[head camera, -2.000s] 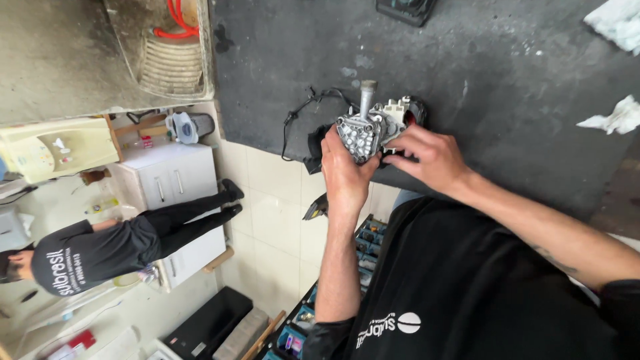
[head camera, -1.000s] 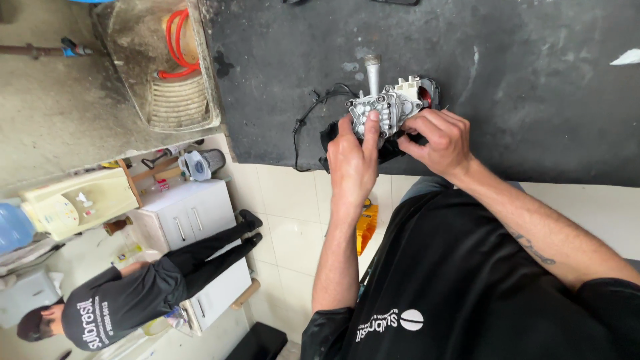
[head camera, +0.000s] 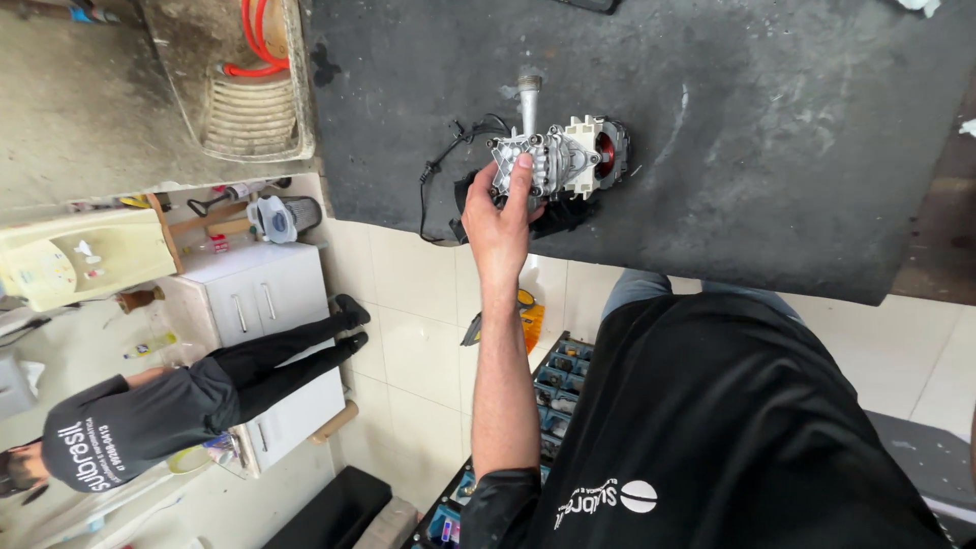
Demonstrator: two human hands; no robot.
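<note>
My left hand point(head camera: 503, 206) grips the near left end of a cast-metal pump and motor unit point(head camera: 560, 162), thumb on its ribbed housing. A metal tube with a threaded end point(head camera: 529, 103) points away from the unit toward the far side of the table. At the unit's right end sit a cream plastic bracket point(head camera: 583, 156) and a motor with red windings point(head camera: 606, 158). A black cable point(head camera: 424, 183) loops on the dark mat to the left, and black plastic parts point(head camera: 564, 217) lie partly under the unit. My right hand is not in view.
The dark work mat point(head camera: 747, 152) covers the table. At upper left is a worn sink point(head camera: 305, 114) with a red hose point(head camera: 259, 72). A co-worker point(head camera: 152, 419) stands by white cabinets point(head camera: 263, 305) at left. Below the table edge is a rack of blue parts bins point(head camera: 560, 381).
My right hand, earlier at the right part of the unit, has let go and left the view. My left hand still holds the unit.
</note>
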